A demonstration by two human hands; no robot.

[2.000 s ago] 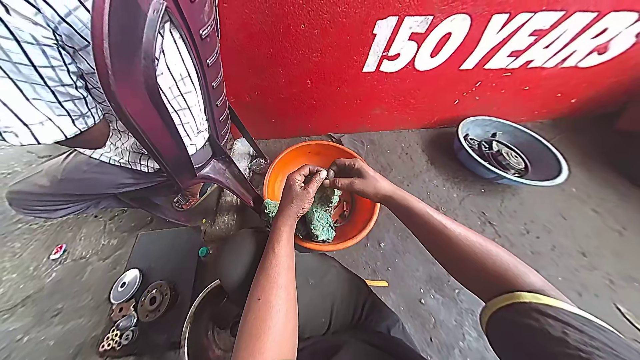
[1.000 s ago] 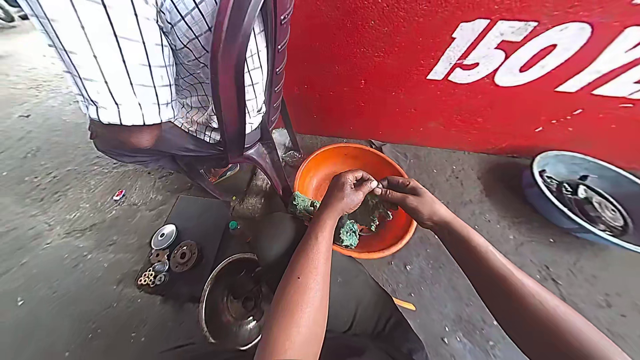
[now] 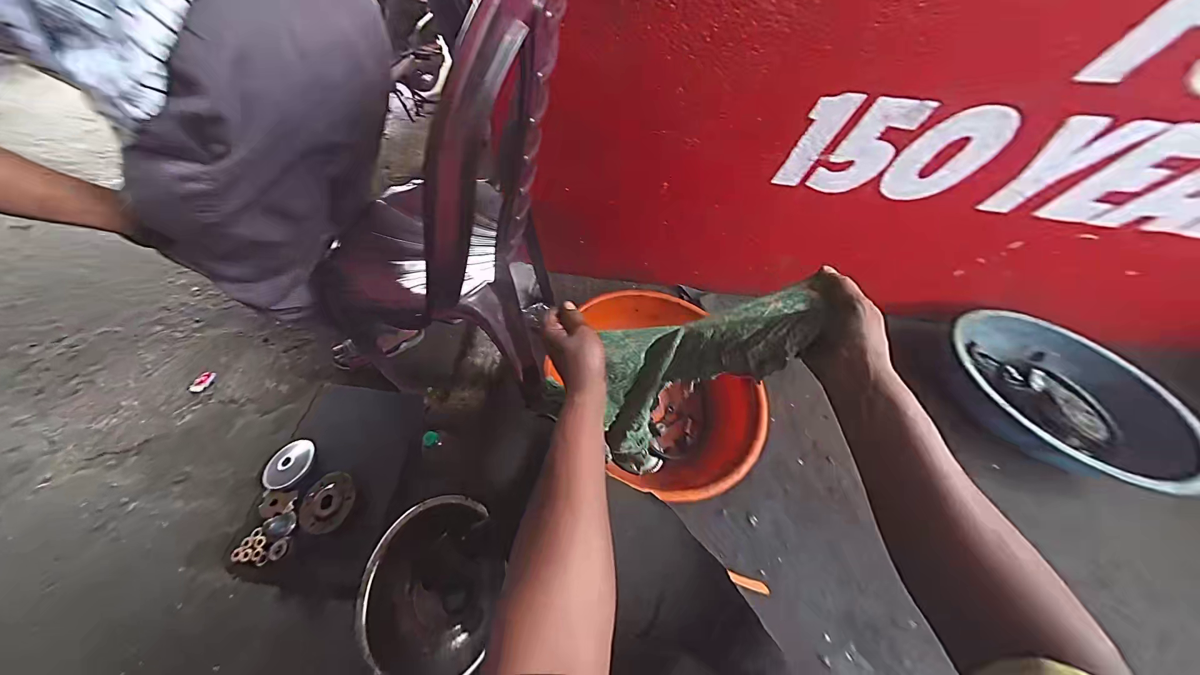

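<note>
A worn green cloth [image 3: 722, 342] is stretched between my two hands above an orange plastic basin [image 3: 755, 450]. My left hand [image 3: 577, 352] grips its left end beside the basin's left rim. Higher up on the right, my right hand [image 3: 848, 323] is closed on the other end, in front of the red wall. Part of the cloth hangs down into the basin, where small metal parts [image 3: 677, 417] lie, partly hidden by it.
A metal bowl [image 3: 367, 581] stands at lower left, near a dark mat [image 3: 361, 412] with metal discs and several small rings [image 3: 251, 548]. A maroon plastic chair [image 3: 450, 187] and a person [image 3: 262, 141] are at upper left. Right, a blue-grey basin [image 3: 994, 445] holds metal parts; behind is a red wall [image 3: 675, 169].
My hands were close together over the orange basin with the bunched green cloth; now they are apart and the cloth is spread between them. The person by the chair has changed posture, from seated to raised.
</note>
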